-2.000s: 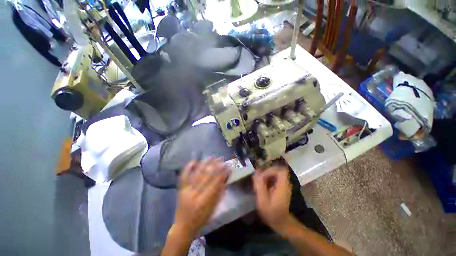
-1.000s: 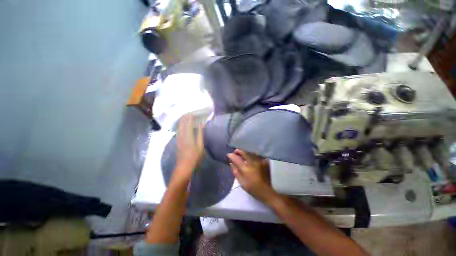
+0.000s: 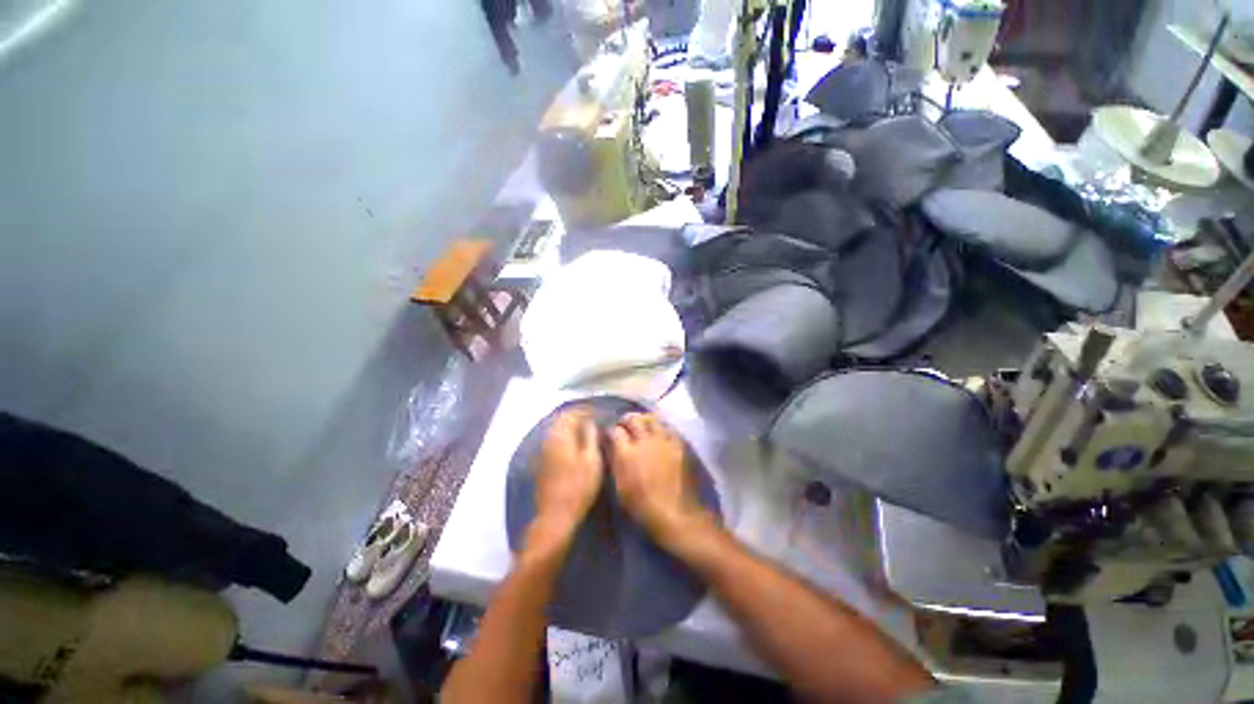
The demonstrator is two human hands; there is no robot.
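Observation:
A flat dark-grey fabric circle [image 3: 626, 571] lies near the table's front left edge. My left hand [image 3: 568, 479] and my right hand [image 3: 652, 475] are side by side on its far part, fingers bunched on the fabric near the far edge. The fingertips are slightly blurred, and the layers under them are hidden. A bright white stack [image 3: 598, 319] lies just beyond the circle. A folded grey half-moon piece [image 3: 901, 437] lies to the right, its right end at the needle area of the cream overlock machine [image 3: 1148, 426].
A heap of grey sewn pieces [image 3: 880, 234] covers the table behind. A second yellowish sewing machine [image 3: 591, 151] stands at the far left. An orange-brown stool [image 3: 457, 272] and white shoes [image 3: 388, 550] are on the floor left of the table. Dark cloth [image 3: 131, 502] hangs at lower left.
The view has swung left. My right hand has left the folded half-moon piece and moved left onto the grey circle. My left hand has moved from beside the white stack onto the circle.

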